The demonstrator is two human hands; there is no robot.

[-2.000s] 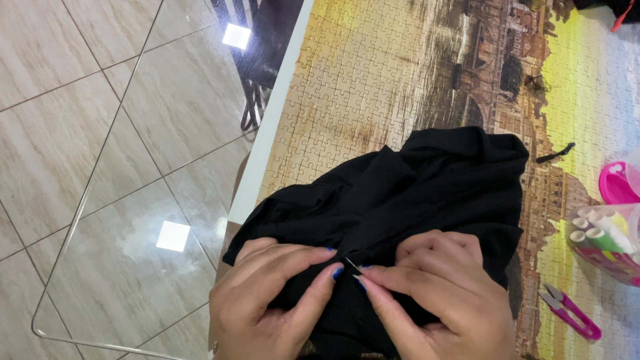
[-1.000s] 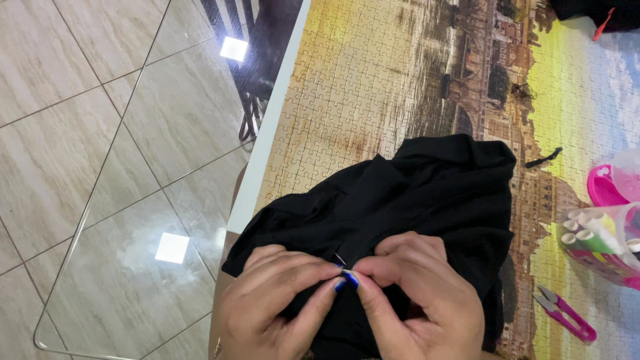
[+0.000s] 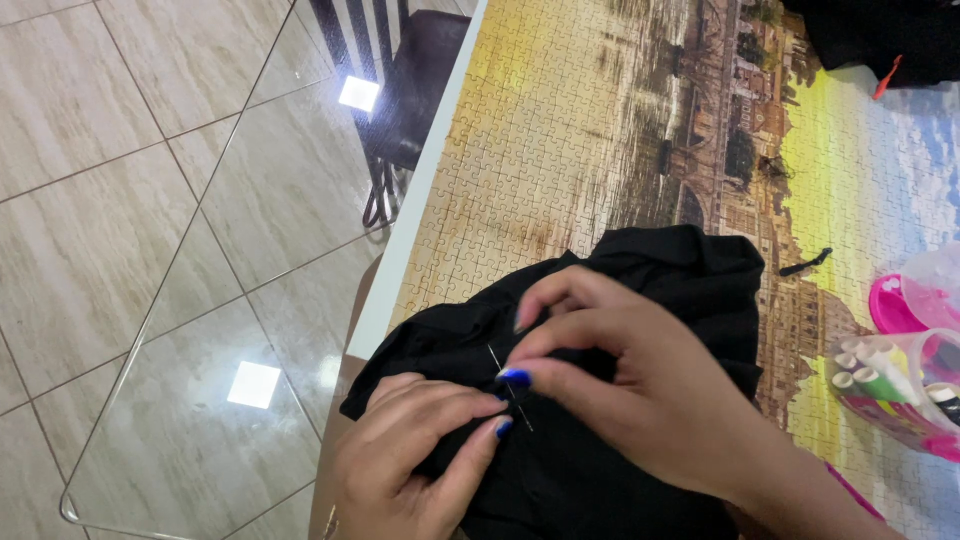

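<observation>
Black cloth (image 3: 660, 285) lies bunched over the puzzle-covered table. My left hand (image 3: 420, 450) pinches a fold of it between thumb and index finger. A thin sewing needle (image 3: 491, 352) slants across the fold, one end above my left fingertips and the other below them. Over the cloth, my right hand (image 3: 615, 367) has its thumb and index finger close together at the needle; whether they grip it or a thread is not clear. Blue polish shows on the nails. No thread can be made out.
Right of the cloth stand a clear and pink tub (image 3: 885, 405) of thread spools and its pink lid (image 3: 892, 304). A short black strip (image 3: 806, 262) lies on the jigsaw puzzle (image 3: 525, 150). More black fabric (image 3: 885, 37) is at top right, a chair (image 3: 427, 82) beyond the table's edge.
My right hand has moved up and away from my left fingertips, where both met a second ago. The needle now shows at greater length. My right forearm now covers where the pink thread snips lay.
</observation>
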